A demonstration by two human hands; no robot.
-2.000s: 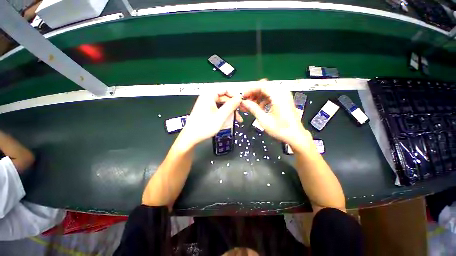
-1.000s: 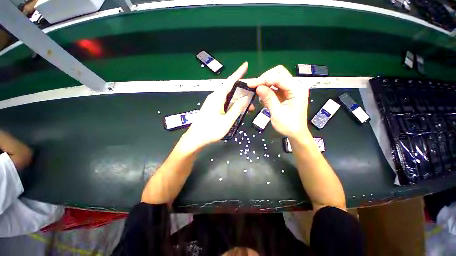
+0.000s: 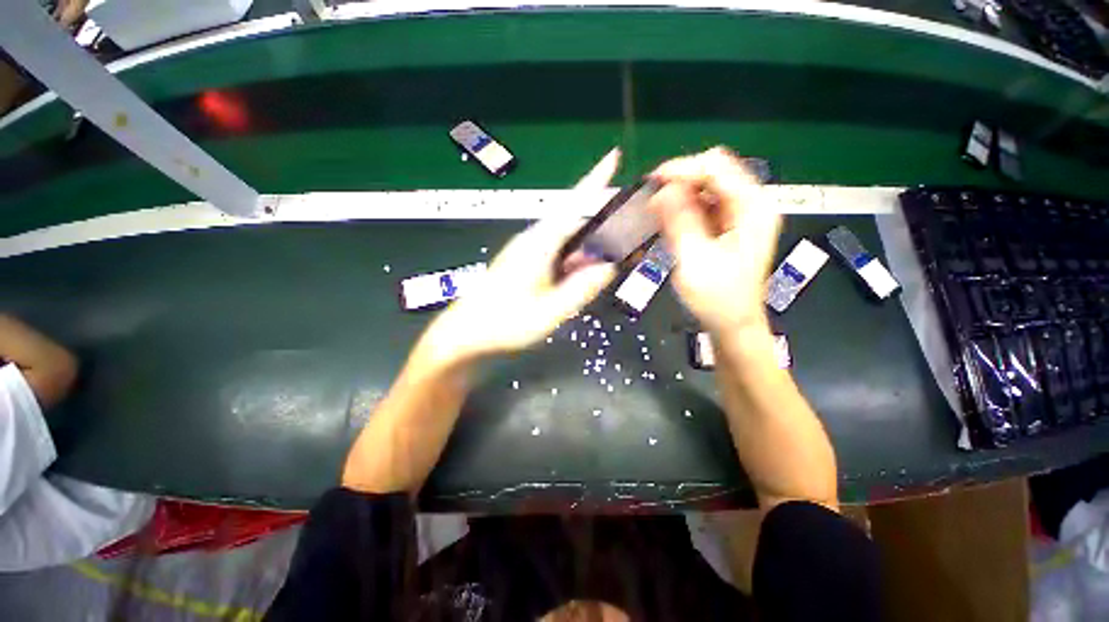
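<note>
My left hand (image 3: 525, 282) holds a dark mobile phone (image 3: 624, 228) tilted above the bench, near the white rail. My right hand (image 3: 718, 237) is at the phone's upper right end with its fingers bent and blurred; whether it pinches a small part cannot be told. Small white parts (image 3: 598, 361) lie scattered on the green bench below the hands. One waiting phone (image 3: 443, 287) lies left of my left hand. Several more, such as the phone (image 3: 797, 275), lie around and right of my right hand.
The green conveyor (image 3: 341, 134) beyond the white rail (image 3: 353, 205) carries spaced phones, one (image 3: 483, 147) at centre left. A grey metal upright (image 3: 146, 128) stands at left. A black blister tray (image 3: 1022, 316) lies at right. Another person's arm (image 3: 37, 362) rests at the far left.
My left hand has lifted the phone from near the bench and tilted it rightward. My right hand has moved right with it. The phones on the conveyor have moved left.
</note>
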